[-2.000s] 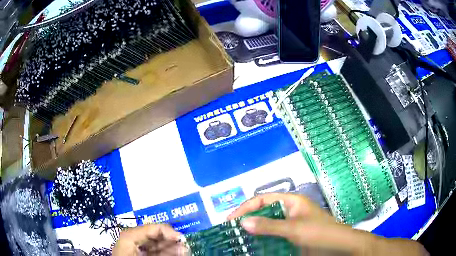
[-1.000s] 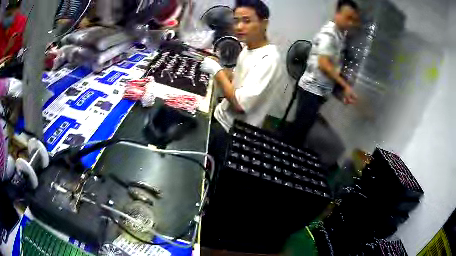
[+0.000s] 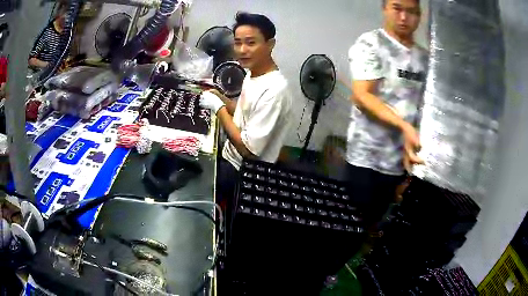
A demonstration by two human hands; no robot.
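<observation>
Neither of my hands is in the picture. The green-topped bench (image 3: 173, 225) runs away from me on the left. Nearest on it are a dark fixture with a small metal frame (image 3: 70, 254), pliers or cutters with dark handles (image 3: 149, 250), and a shallow round dish (image 3: 143, 276) beside them. White spools (image 3: 24, 231) stand at the left edge. A pale cable (image 3: 168, 201) loops across the bench. The green boards are not clearly visible.
Bundled red and white wires (image 3: 182, 144) and a black object (image 3: 168, 173) lie along the bench. A seated person (image 3: 263, 110) is at its far side. Another person (image 3: 385, 104) stands behind black stacked trays (image 3: 295, 199). A floor fan (image 3: 317, 81) stands between them. Printed sheets (image 3: 75, 150) cover the left.
The view has swung right and up from the boards and carton to the bench's far end. My hands have left the picture. The standing person is now nearer and larger in view.
</observation>
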